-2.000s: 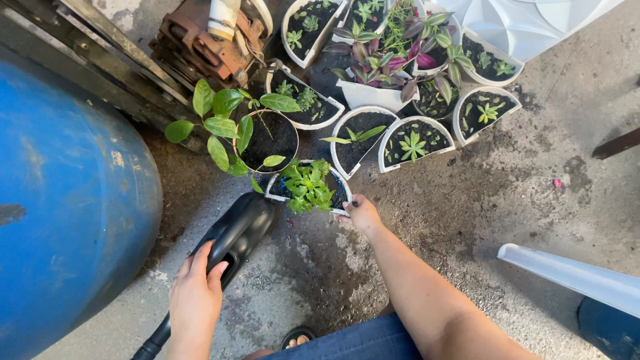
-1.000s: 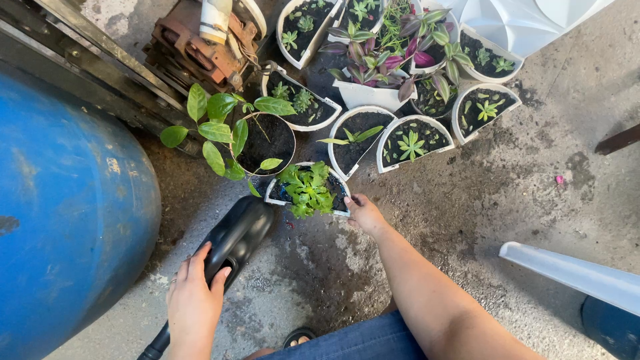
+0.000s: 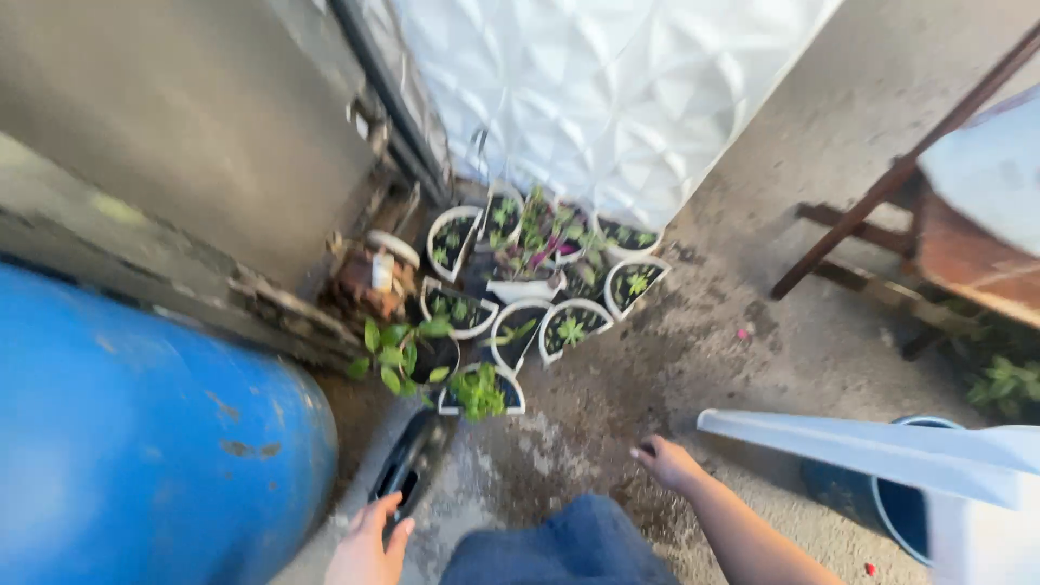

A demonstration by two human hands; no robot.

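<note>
My left hand (image 3: 375,536) is at the lower left, its fingers at a black plastic object (image 3: 416,463) with an oval opening; whether it grips it is unclear. That object lies just below a white half-round pot (image 3: 520,400) holding a leafy green plant (image 3: 478,392). My right hand (image 3: 662,461) hangs over the concrete floor, to the right of and below that pot, fingers curled, no object visible in it. A round pot (image 3: 457,361) with a broad-leaved plant (image 3: 394,353) stands up and left of the leafy one. Several other half-round pots (image 3: 575,357) hold small plants.
A blue barrel (image 3: 162,422) fills the left side. A white patterned panel (image 3: 601,97) stands behind the pots, beside rusty metal machinery (image 3: 370,284). At right are a white plastic edge (image 3: 829,439), a blue bucket (image 3: 841,496) and a wooden frame (image 3: 861,211).
My right hand has let go of the leafy plant's white pot and moved away to the right. The view has shifted and takes in more of the surroundings.
</note>
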